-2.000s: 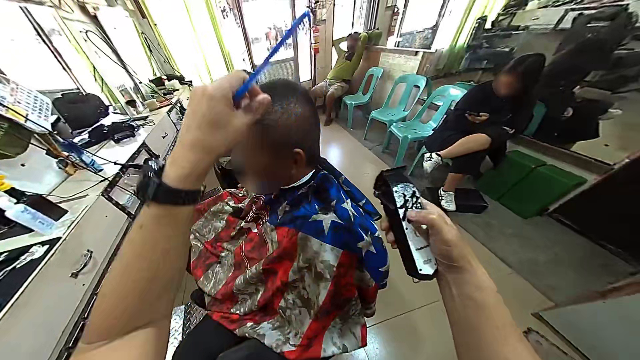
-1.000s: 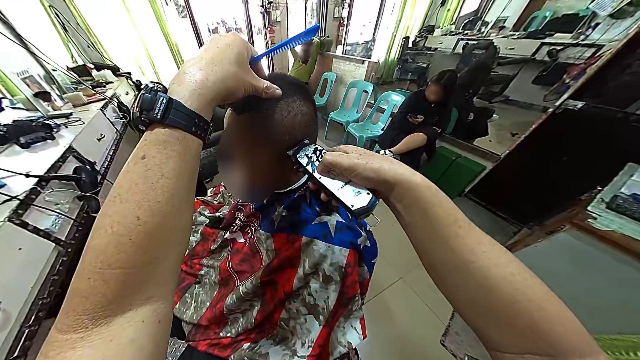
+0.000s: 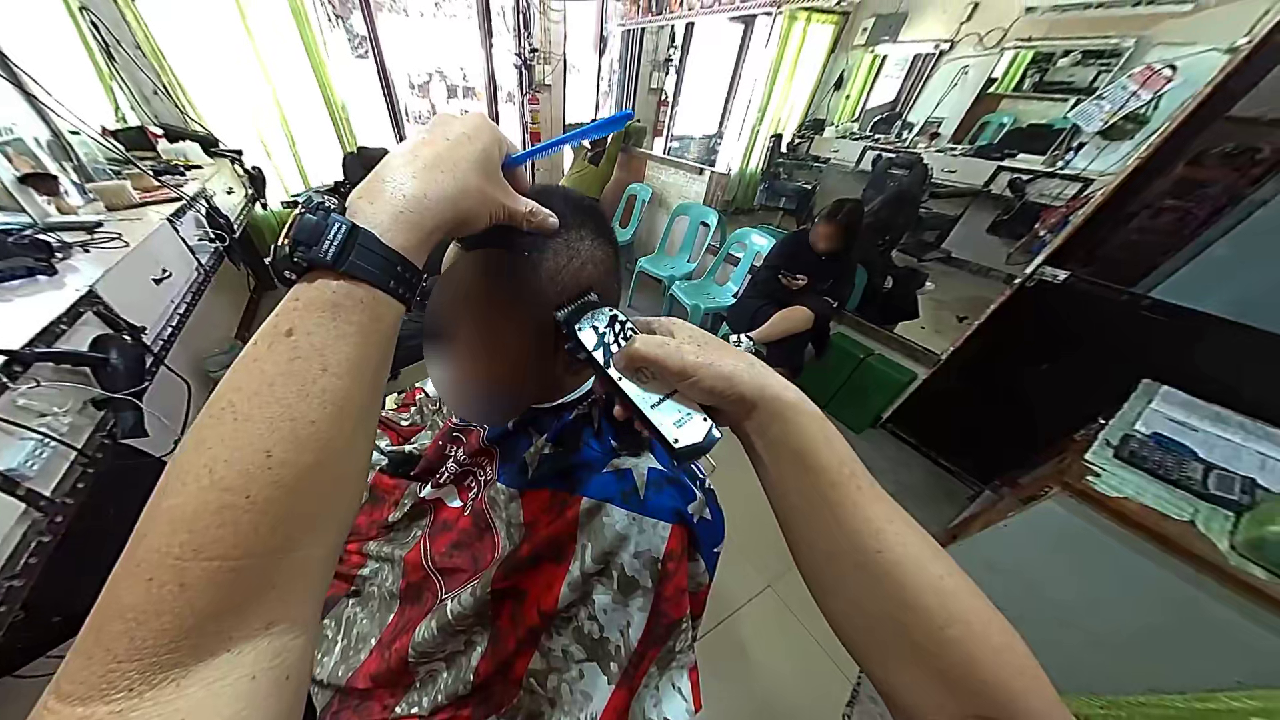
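Note:
A seated person's head point(image 3: 580, 240) with close-cropped dark hair is in front of me. My left hand point(image 3: 450, 190) rests its fingers on top of the head and holds a blue plastic comb point(image 3: 575, 138), which points up to the right. In my right hand point(image 3: 690, 365) is a hair clipper point(image 3: 640, 385) with a white and black body; its toothed blade is at the side of the head, just above the ear area. A barber's cape point(image 3: 540, 560) with stars, red stripes and camouflage print covers the person's shoulders and body.
A counter point(image 3: 150, 230) with tools runs along the left, a hair dryer point(image 3: 120, 375) below it. Green plastic chairs point(image 3: 680, 245) stand beyond the head. Another person point(image 3: 800, 280) sits by the mirror wall, near green boxes point(image 3: 860, 385). A shelf point(image 3: 1150, 510) juts in at right.
The clipper in my right hand has moved left from beside the cape up to the side of the head. My left hand still holds the comb at the head's top.

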